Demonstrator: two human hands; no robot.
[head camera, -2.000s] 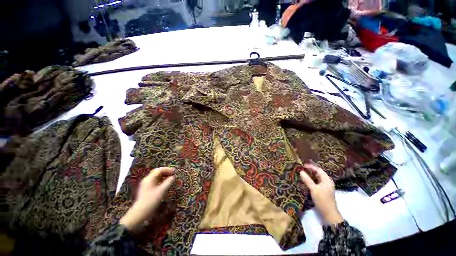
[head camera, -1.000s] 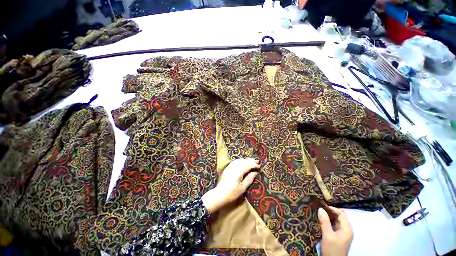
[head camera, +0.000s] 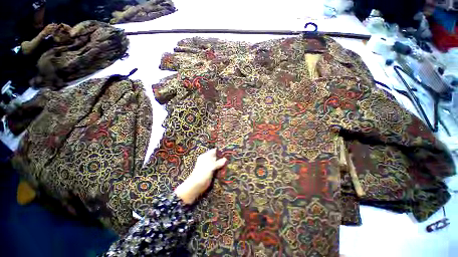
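The patterned jacket (head camera: 261, 170) lies front up across the table, its long front panel spread towards me. A black hanger hook (head camera: 311, 28) stands out at its neckline. A little tan lining (head camera: 312, 65) shows at the neck, and a narrow tan strip shows beside the right side opening. My left hand (head camera: 201, 175), bare below a dark flowered sleeve, is on the front edge at mid-jacket, with the cloth edge between its thumb and fingers. My right hand is not in view.
Another patterned garment (head camera: 90, 150) lies at left, with bunched garments (head camera: 83, 52) behind it. A long rod (head camera: 226, 32) crosses behind the jacket. Spare hangers (head camera: 417, 98) and clear plastic (head camera: 427, 70) are at right. Small snips (head camera: 438, 225) lie at lower right. What looks like a person's hand shows at upper left.
The front panels now cover the tan lining that showed between them. My left hand has moved left and slightly up in the picture. My right hand has left the picture. The view has shifted left.
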